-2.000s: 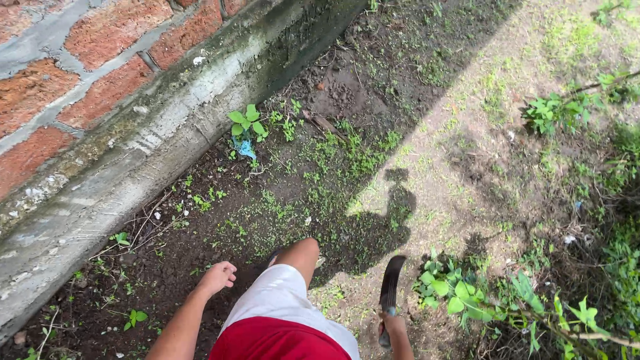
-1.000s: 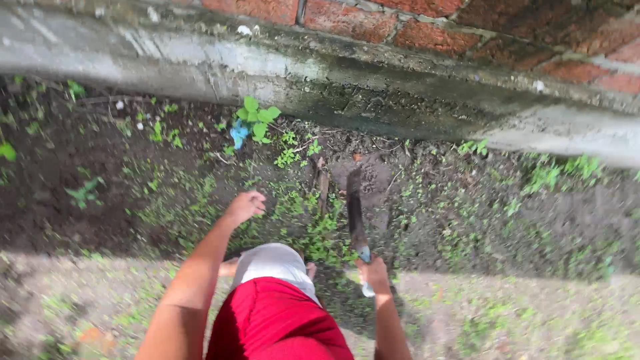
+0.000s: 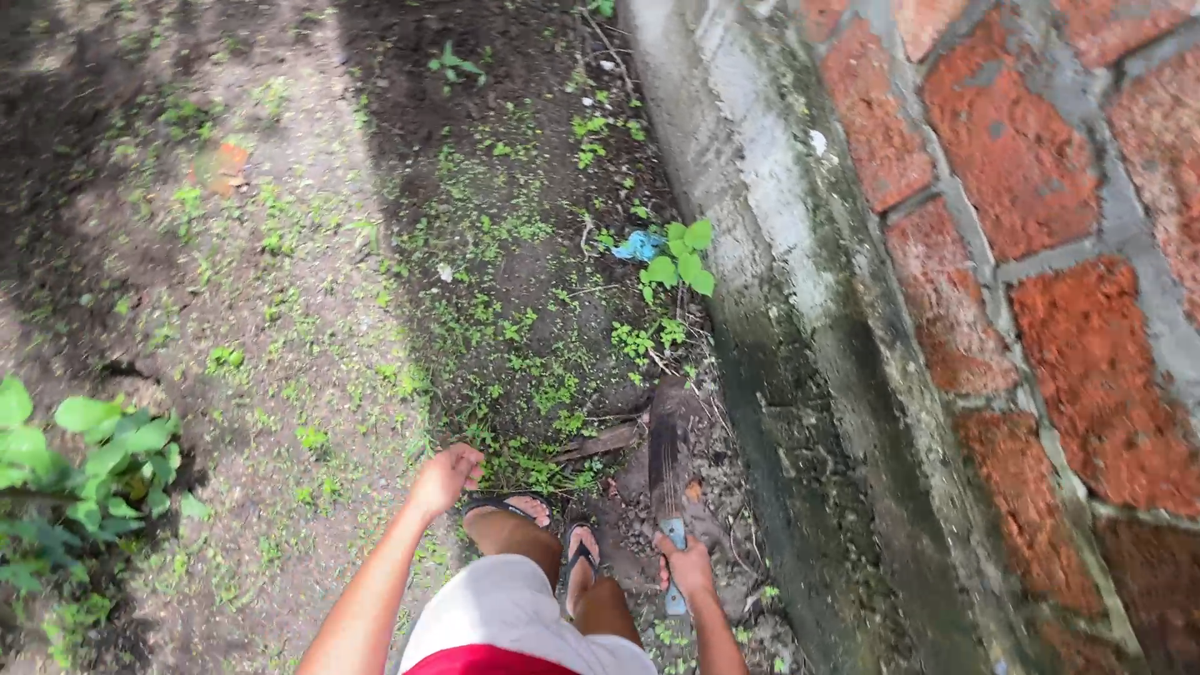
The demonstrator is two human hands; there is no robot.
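Note:
My right hand grips the pale blue-grey handle of a machete, whose dark, broad blade points up and away from me, above bare soil near the wall's footing. My left hand holds nothing; its fingers are loosely curled over the ground, left of my feet in black flip-flops. Beyond the blade, a leafy green seedling grows close to the concrete footing, with a scrap of blue plastic beside it. A piece of wood lies left of the blade.
A concrete footing and a brick wall run along the right side. Low weeds are scattered over the soil. A leafy bush stands at the left edge, and an orange-brown patch lies on sunlit ground.
The view has turned strongly, bringing the wall from the upper left to the right. The machete has stayed in my right hand throughout. Both flip-flops now show.

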